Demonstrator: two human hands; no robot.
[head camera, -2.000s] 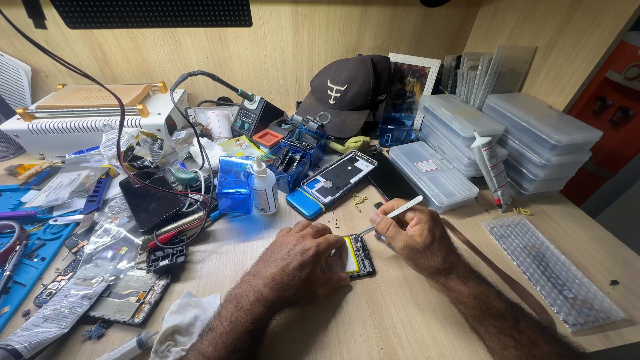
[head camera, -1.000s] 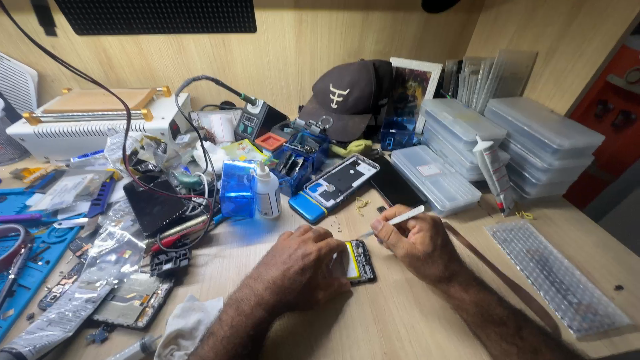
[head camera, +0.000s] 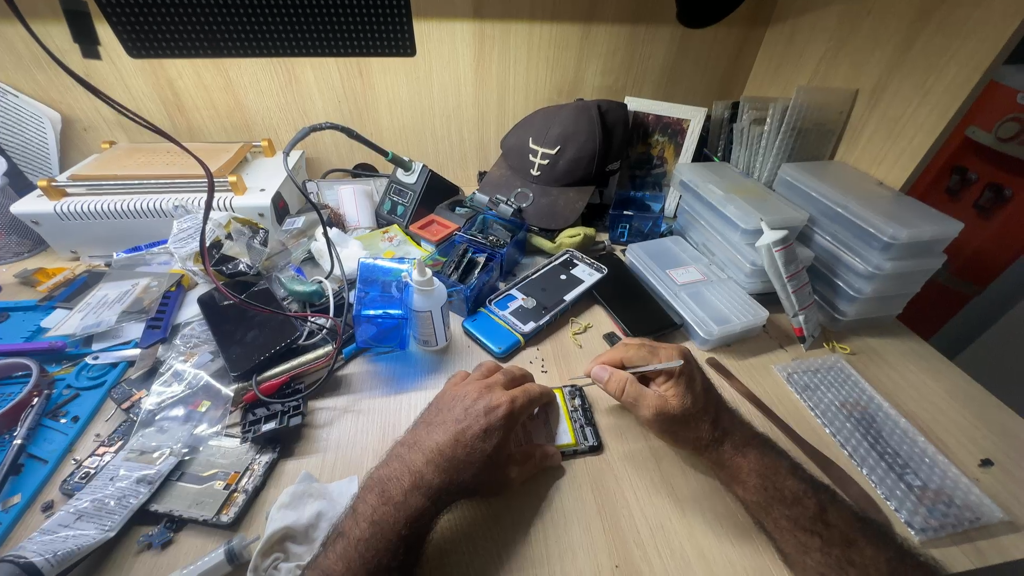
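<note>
An opened smartphone (head camera: 588, 420) lies on the wooden table, its circuit board and yellow-edged battery (head camera: 562, 419) partly uncovered. Over its left part rests my left hand (head camera: 496, 420), fingers curled around the phone and hiding much of it. My right hand (head camera: 652, 384) pinches slim metal tweezers (head camera: 640, 369); their tip points left, just above the phone's upper edge. Several tiny screws (head camera: 542, 362) are scattered beyond the phone. Farther back, a phone frame (head camera: 552, 292) lies on a blue phone (head camera: 492, 332), beside a dark phone (head camera: 636, 296).
Clear plastic cases (head camera: 696, 292) are stacked at back right, near a white tube (head camera: 788, 280). A bubble-wrap pouch (head camera: 888, 448) lies at right. To the left are a white bottle (head camera: 428, 308), cables, a soldering station (head camera: 416, 194), a disassembled phone (head camera: 212, 484) and a white cloth (head camera: 304, 524).
The tweezers' tip has shifted from the phone's board to just beyond its upper edge. My left hand stays on the phone.
</note>
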